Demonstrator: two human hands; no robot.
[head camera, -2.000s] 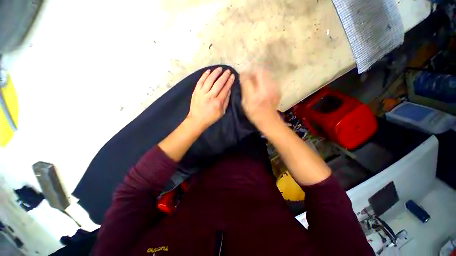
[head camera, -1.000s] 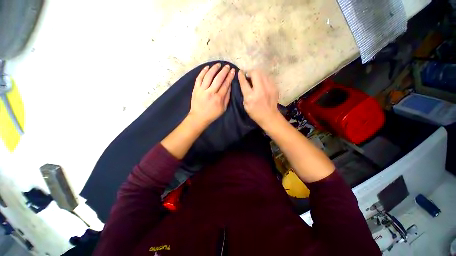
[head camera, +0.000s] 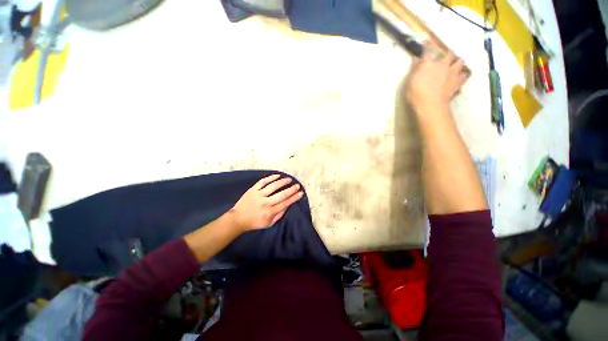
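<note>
The dark jacket front panel (head camera: 167, 206) lies along the table's near edge, its curved end near the middle. My left hand (head camera: 267, 203) rests flat on this end, fingers spread a little, holding nothing. My right hand (head camera: 437, 76) is stretched out to the upper right, away from the panel. Its fingers are curled at the near end of a thin brown wooden stick (head camera: 412, 21), beside a dark narrow tool (head camera: 399, 34). Blur hides whether they grip either one.
A grey block (head camera: 33, 185) lies at the panel's left end. Dark cloth pieces (head camera: 333, 16) lie at the top. A green-handled tool (head camera: 495, 90) and yellow pieces (head camera: 527, 105) are right of my right hand. A red container (head camera: 400, 293) is below the table edge (head camera: 380, 250).
My right hand has left the panel's curved edge and reached far forward and right. My left hand has stayed on the curved end. The view has shifted, showing more of the table's far side.
</note>
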